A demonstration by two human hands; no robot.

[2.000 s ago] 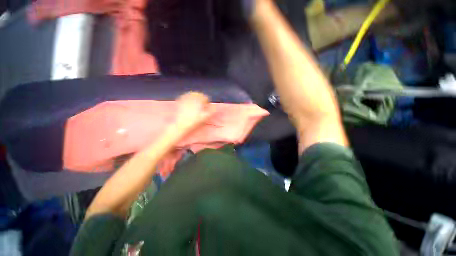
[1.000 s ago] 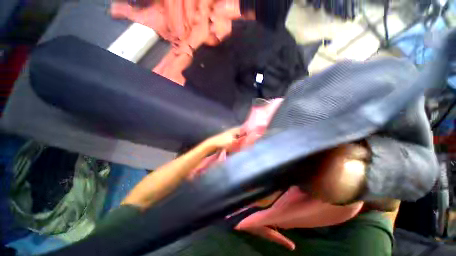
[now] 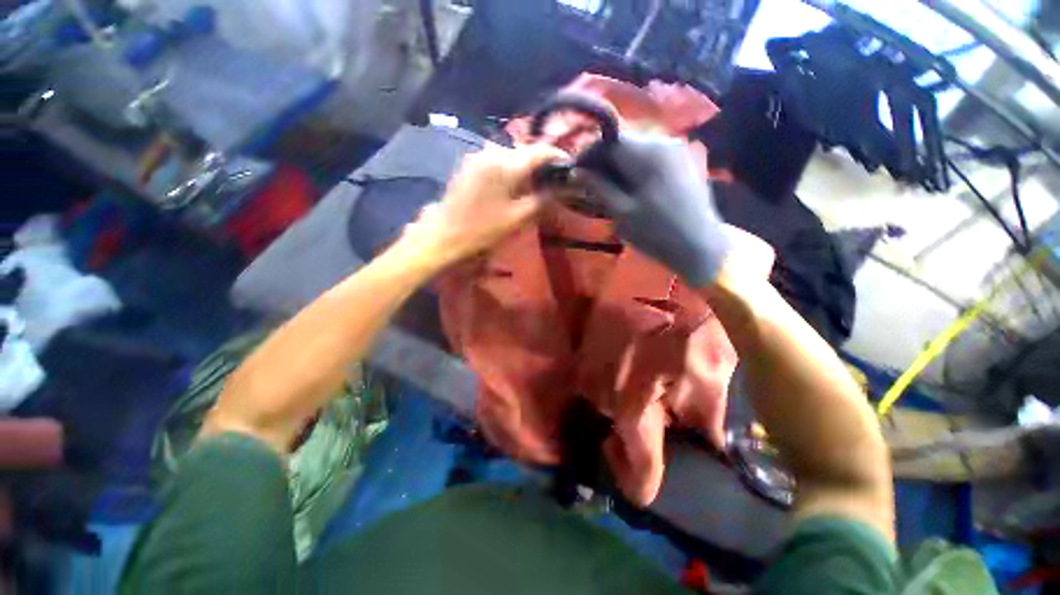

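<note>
A coral garment (image 3: 523,337) hangs in front of me over the dark padded form (image 3: 389,215), with its lower part bunched and folded. A dark curved band shows at its top. My bare left hand (image 3: 494,200) and my grey-gloved right hand (image 3: 668,207) meet at this band and grip the garment there; the fingertips are blurred and partly hidden. A shiny silver object (image 3: 761,465), perhaps the iron, lies at the lower right beside my right forearm.
The grey table cover (image 3: 302,250) shows left of the garment. Crumpled green cloth (image 3: 331,465) lies below left. Dark garments hang on a rack (image 3: 860,99) at the upper right. A yellow strap (image 3: 936,355) runs at right, above a tan strip (image 3: 942,447).
The view has turned. The grey striped cloth that crossed the view is gone. The coral garment, earlier low and partly covered, is now raised and spread between both hands.
</note>
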